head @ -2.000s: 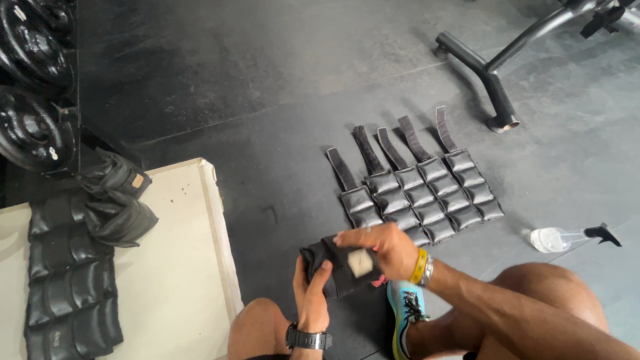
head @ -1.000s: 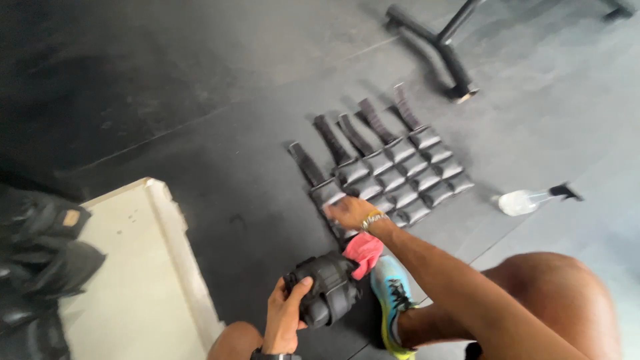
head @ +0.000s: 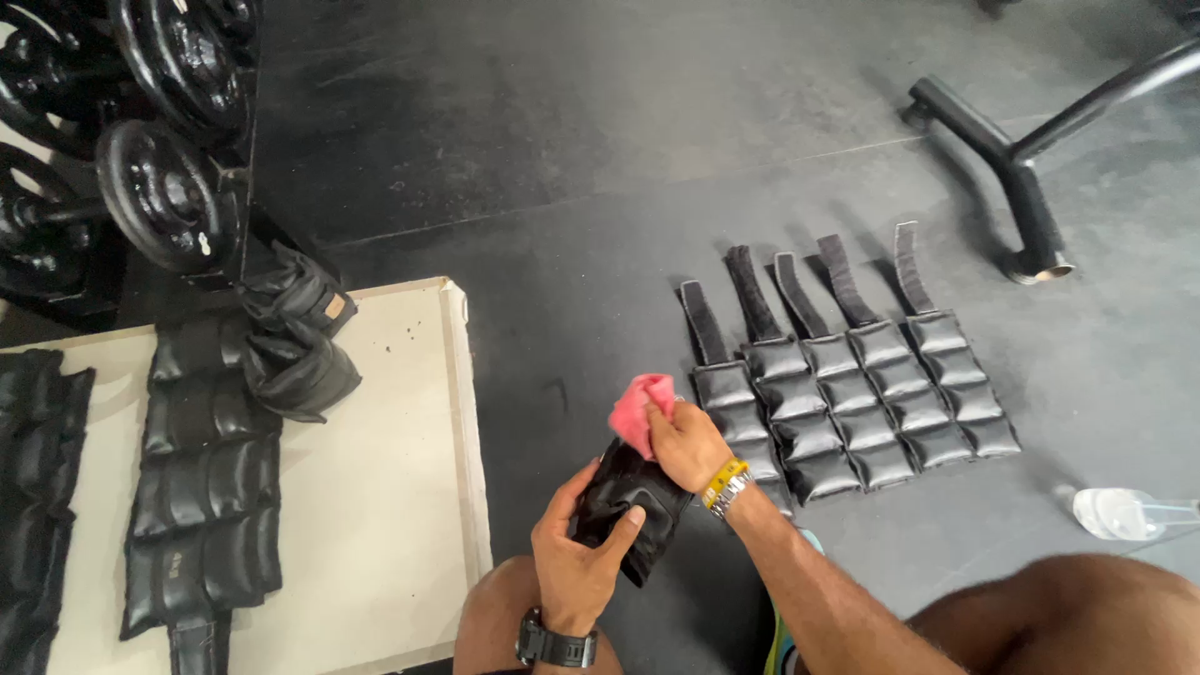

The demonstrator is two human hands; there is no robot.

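Note:
My left hand grips a black padded ankle weight, thumb across its face, low in the middle of the view. Pinched in my right hand is a pink cloth, at the upper end of that weight; whether the cloth presses on it cannot be told. Just right of my hands, several black segmented ankle weights lie flat side by side on the floor, their straps stretched away from me.
At left, a cream board carries more black weights and two rolled ones. Weight plates stand behind it. A clear spray bottle lies at right, and a metal equipment leg rests at upper right.
My right hand was by the row of weights one second ago and is now at the held weight with the pink cloth. The held weight has been turned. The view has shifted.

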